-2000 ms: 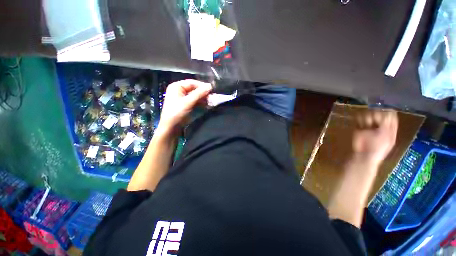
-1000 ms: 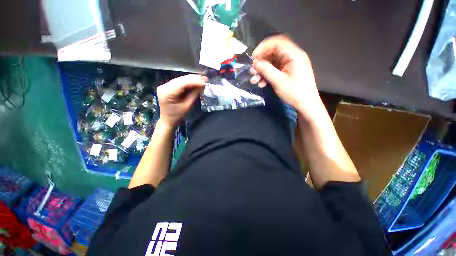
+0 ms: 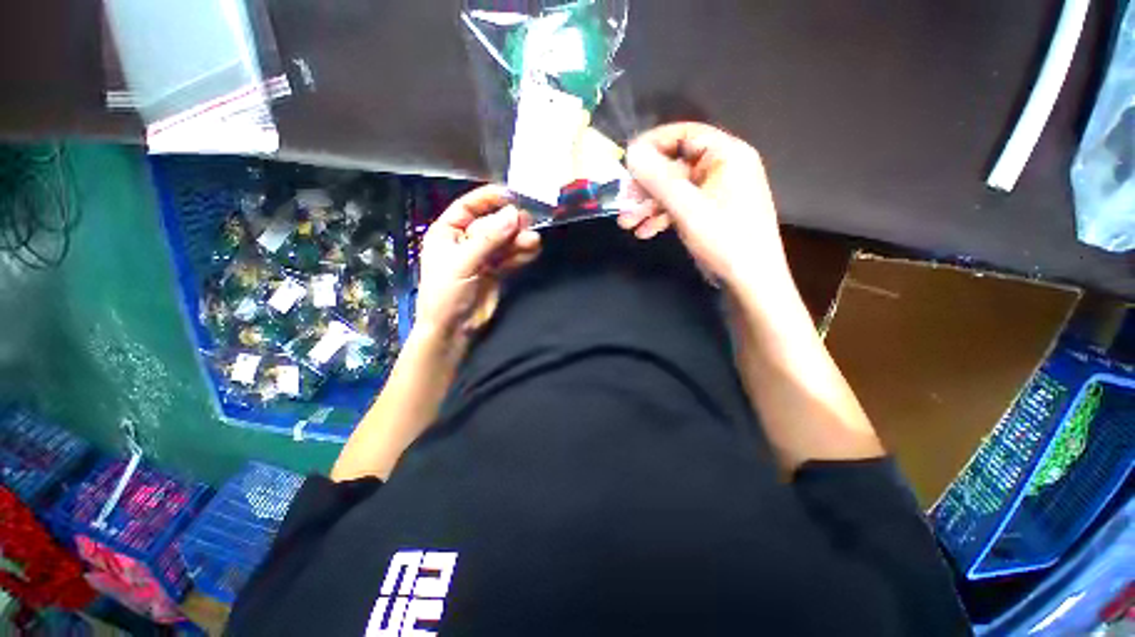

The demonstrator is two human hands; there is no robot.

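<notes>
A plush doll (image 3: 583, 62) with green hair and a red and blue body lies inside a clear poly bag (image 3: 492, 93) at the table's near edge. White tags (image 3: 538, 143) cover part of the doll. My left hand (image 3: 477, 249) pinches the bag's near left corner between thumb and fingers. My right hand (image 3: 703, 187) pinches the near right corner. The bag's near edge is stretched straight between my hands, and its flap no longer hangs down. Whether it is sealed cannot be told.
A stack of empty bags (image 3: 205, 87) lies on the dark table (image 3: 822, 112) at the left. A blue crate (image 3: 199, 330) of bagged dolls stands below. A cardboard box (image 3: 952, 361), white strip (image 3: 1043, 93), bluish plastic bag (image 3: 1108, 156) and another blue crate (image 3: 1058, 479) are at the right.
My right hand has come from over the cardboard box to the bag's right corner. The flap that hung toward my lap is now folded up, and both hands hold the near edge.
</notes>
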